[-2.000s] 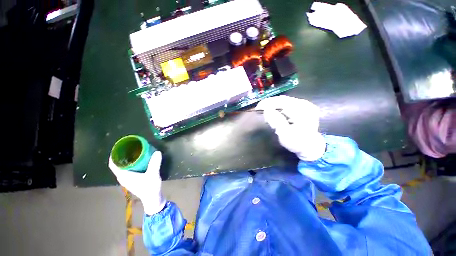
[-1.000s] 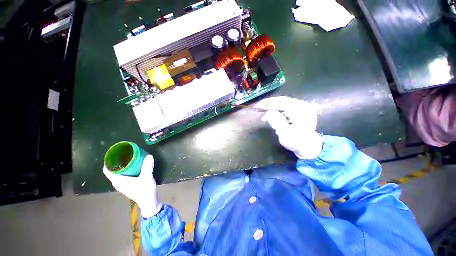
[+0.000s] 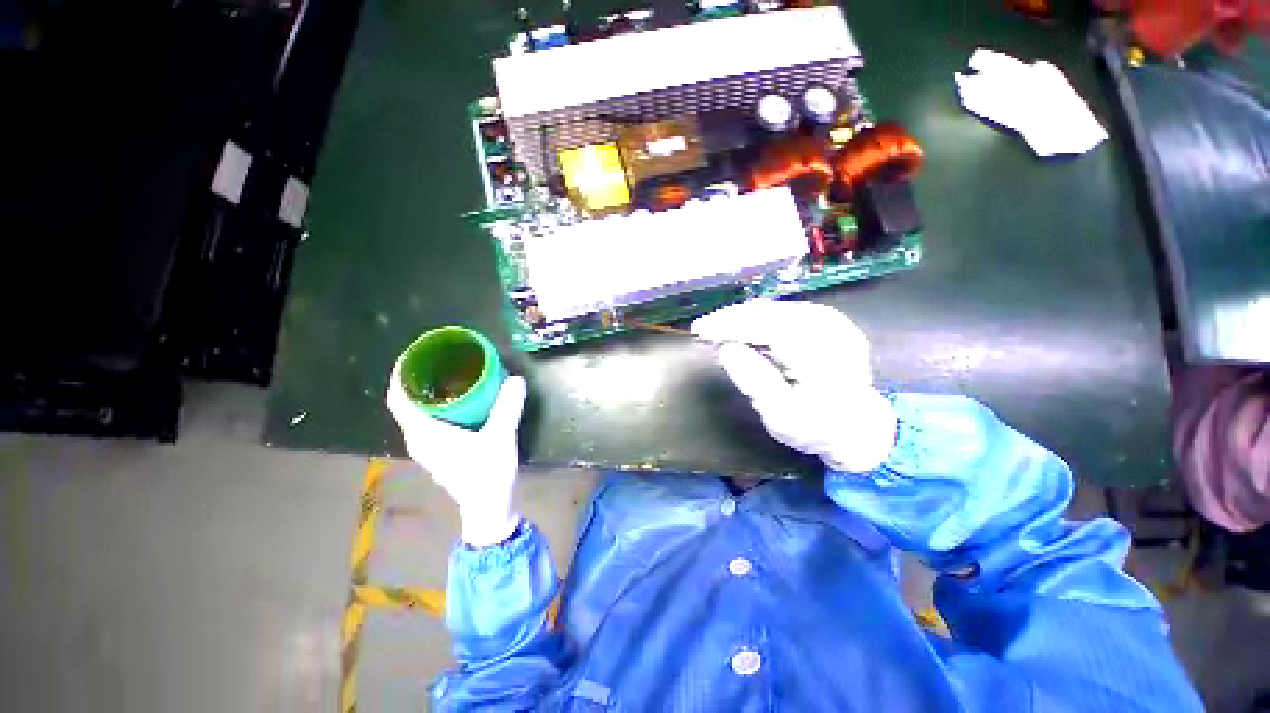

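Observation:
The power supply board (image 3: 710, 297) lies on the dark green bench, with two white heat sinks, orange-red toroidal chokes (image 3: 880, 153) and a yellow-taped transformer (image 3: 596, 176). My white-gloved right hand (image 3: 801, 365) holds a thin brush (image 3: 655, 329), its tip at the board's near edge, left of the hand. Whether the tip touches the board I cannot tell. My white-gloved left hand (image 3: 474, 467) holds a round green cup (image 3: 453, 378), open and tilted, with dark contents, at the bench's front left.
A white wipe (image 3: 1031, 103) lies on the bench at the upper right. Black trays (image 3: 112, 279) stand at the left. A coworker's pink sleeve (image 3: 1226, 443) and another green surface (image 3: 1212, 223) show at the right. Yellow-black tape marks the floor.
The view has shifted, so the bench sits further right. The brush tip has moved left along the board's near edge. Both hands keep their holds.

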